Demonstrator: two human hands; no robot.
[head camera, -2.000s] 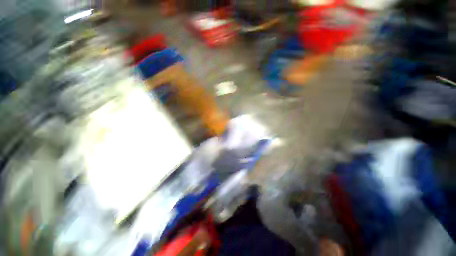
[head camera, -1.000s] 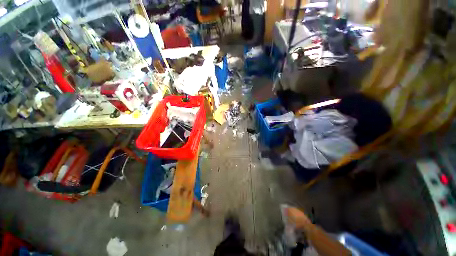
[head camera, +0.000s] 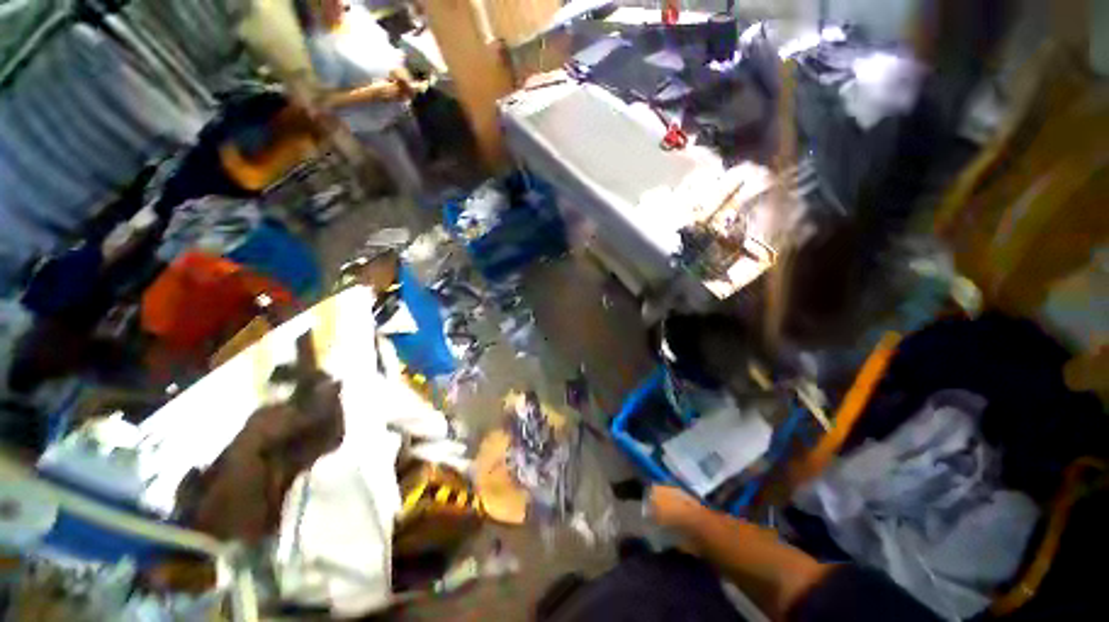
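My right hand (head camera: 676, 508) is low in the picture, right of centre, blurred, with the bare forearm reaching in from the lower right. A small dark spot shows at its fingertips; I cannot tell if it holds anything. My left hand is out of the picture. Just beyond my right hand is a blue crate (head camera: 634, 428) with a white printed sheet (head camera: 718, 451) on top. Light grey cloth (head camera: 930, 504) lies heaped to its right over dark material, between orange-yellow bars.
A long pale table (head camera: 596, 140) ahead bears red-handled scissors (head camera: 673, 136) and cloth. Another blue crate (head camera: 517, 238) stands by it. A white table (head camera: 183, 419) with brown cloth is at left. Scraps (head camera: 535, 444) litter the floor. A person (head camera: 359, 55) stands at the far left.
The view has moved forward and turned right. The red crate and sewing machine have left the picture; the pale table and blue crate are nearer. My right hand still shows low in the picture.
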